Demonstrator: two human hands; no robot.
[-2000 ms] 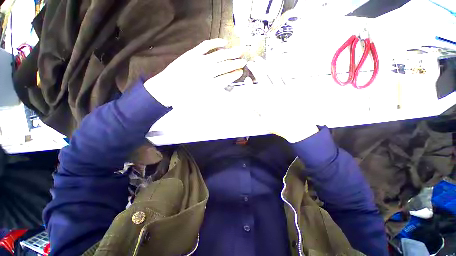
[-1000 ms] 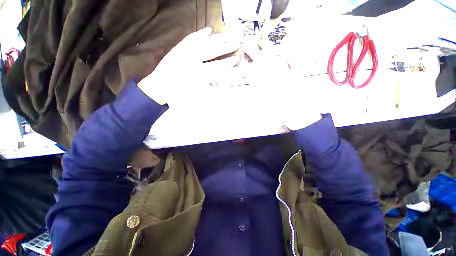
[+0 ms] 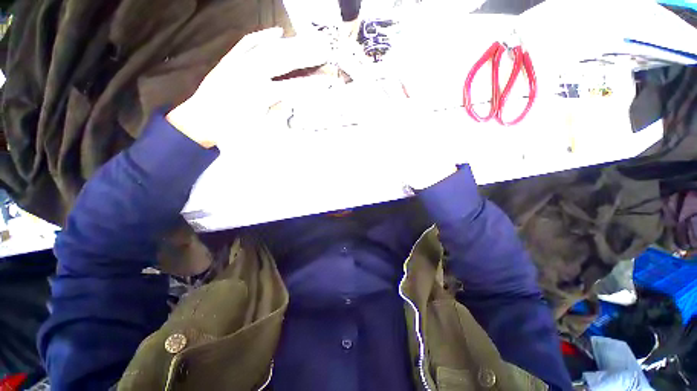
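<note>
The dark brown garment body (image 3: 84, 84) lies heaped at the left of the table, beside the machine. My left hand (image 3: 237, 84) is glaring white and rests at the cloth's right edge, its fingers pointing toward the presser foot area (image 3: 335, 38). A small brown piece (image 3: 309, 72) shows just right of my left fingers; whether they grip it is unclear. My right hand (image 3: 409, 145) reaches over the table from the right, but it melts into the white glare. Its fingers and any hold cannot be made out.
Red-handled snips (image 3: 500, 84) lie on the white machine table (image 3: 306, 183), right of the needle area. Dark brown fabric (image 3: 588, 221) is heaped below the table at right, with a blue basket (image 3: 661, 275) beyond. Small items lie near the table's right end.
The whole view has shifted, so table and snips appear farther left. My left hand has moved off the small brown piece's right part, which shows more. The snips stay on the table.
</note>
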